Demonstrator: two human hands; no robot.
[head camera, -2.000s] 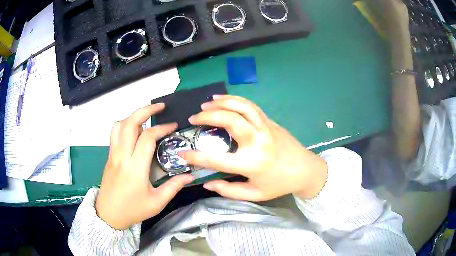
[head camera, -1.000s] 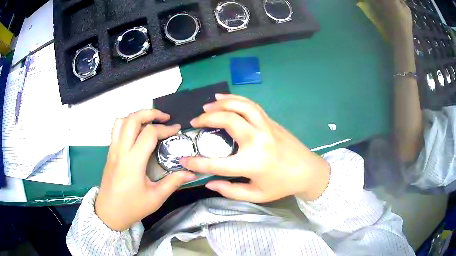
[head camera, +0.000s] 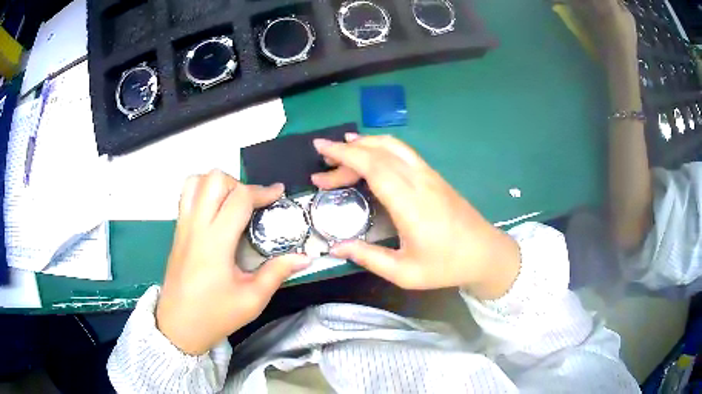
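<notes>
Two round smartwatch heads with silvery rims lie side by side at the bench's near edge, their faces bright with glare. My left hand (head camera: 219, 258) grips the left watch head (head camera: 279, 226) between thumb and fingers at its lower and upper edges. My right hand (head camera: 423, 215) grips the right watch head (head camera: 341, 214) in the same way, thumb at the lower edge and fingers at the upper edge. A black pad (head camera: 281, 161) lies just beyond them, partly covered by my right fingers. What the displays show cannot be read.
A black foam tray (head camera: 192, 123) with watch heads in square pockets stands at the back. A blue pad (head camera: 383, 105) lies on the green mat. Printed sheets (head camera: 69, 185) are at left. Another person's forearm (head camera: 625, 146) and a dark tray of parts (head camera: 662, 69) are at right.
My right index finger has left the left watch's face. My right thumb now sits at the right watch's lower edge, leaving both faces uncovered. Both watches have shifted slightly right in view.
</notes>
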